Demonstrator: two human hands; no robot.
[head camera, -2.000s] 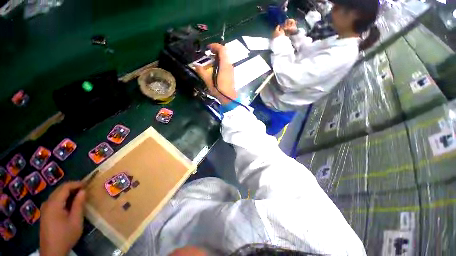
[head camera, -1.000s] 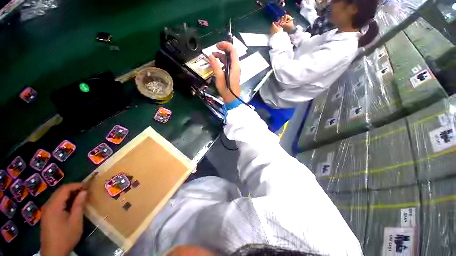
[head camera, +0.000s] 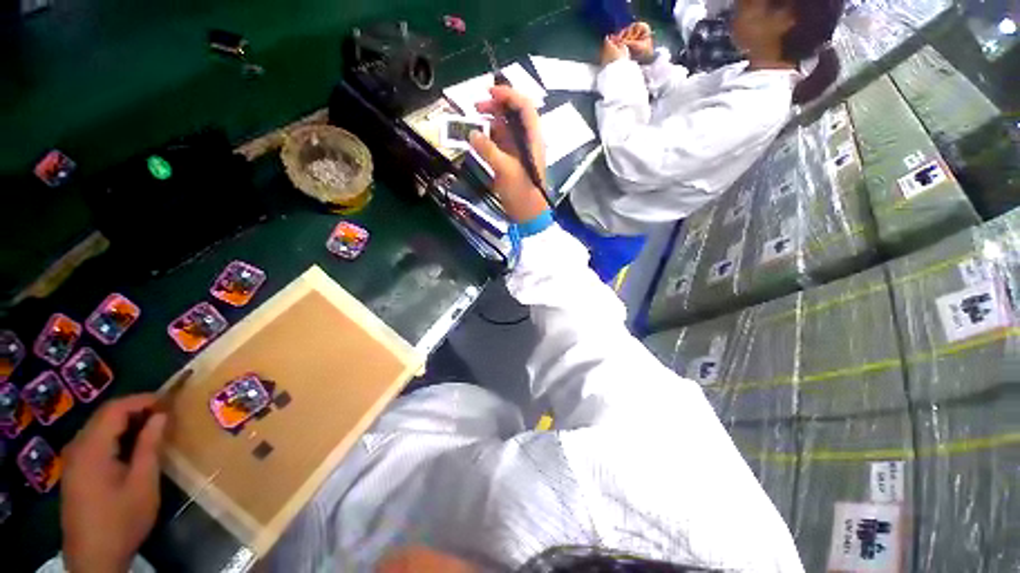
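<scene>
A small electronic module (head camera: 239, 401) with a pink rim lies on the tan work board (head camera: 336, 369), left of its middle, near dark square marks. My right hand (head camera: 517, 151), with a blue wristband, is raised beyond the board and holds the black soldering iron (head camera: 532, 157), its metal shaft pointing up and away. My left hand (head camera: 110, 476) is at the board's left edge and pinches a thin dark item (head camera: 170, 392), perhaps tweezers. Neither hand touches the module.
Several modules (head camera: 113, 319) lie left of the board; one (head camera: 348, 240) is beyond it. A bowl of shavings (head camera: 327, 168), black stand (head camera: 392, 73), black case (head camera: 168, 213) and papers (head camera: 559, 132) lie farther off. A person (head camera: 682, 140) sits ahead-right, beside wrapped cartons (head camera: 772, 246).
My right hand has drawn the iron away from the black stand and tilted it. My left hand stays by the board's left edge. The view has shifted slightly.
</scene>
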